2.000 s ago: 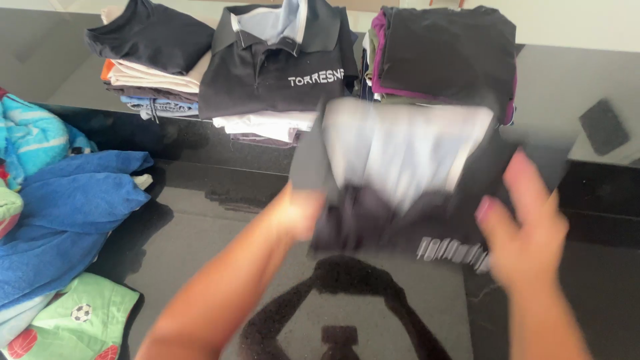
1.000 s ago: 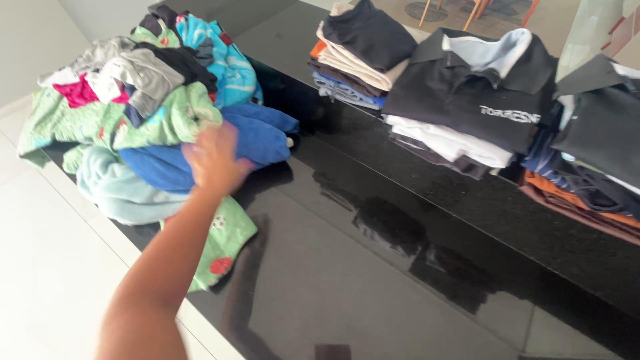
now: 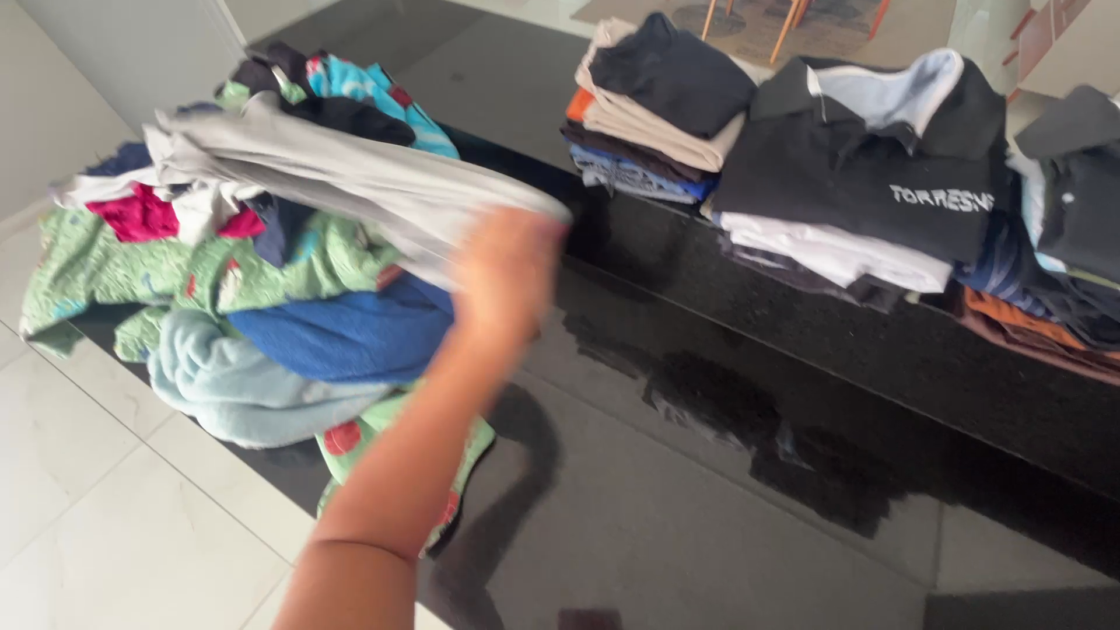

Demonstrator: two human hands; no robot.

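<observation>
My left hand (image 3: 512, 271), blurred by motion, grips one end of a light grey garment (image 3: 350, 179). The cloth stretches from my fingers leftwards over a loose heap of clothes. In that heap lie a green patterned cloth (image 3: 131, 258), a royal blue fleece (image 3: 350, 332), a pale blue plush cloth (image 3: 236, 385), a bright pink piece (image 3: 136, 214) and a turquoise piece (image 3: 367, 92). My right hand is out of view.
Folded clothes stand in stacks on the raised black ledge: one topped by a dark garment (image 3: 674, 74), one by a black collared shirt (image 3: 857, 166) bearing white lettering, another by a dark shirt (image 3: 1085, 192). A glossy black counter (image 3: 700, 525) lies below, with tiled floor (image 3: 157, 499) at left.
Both hands held a black collared shirt two seconds ago; it has left my hands. My left hand, at the blue fleece one second ago, now pulls the grey garment rightwards. The view has swung left.
</observation>
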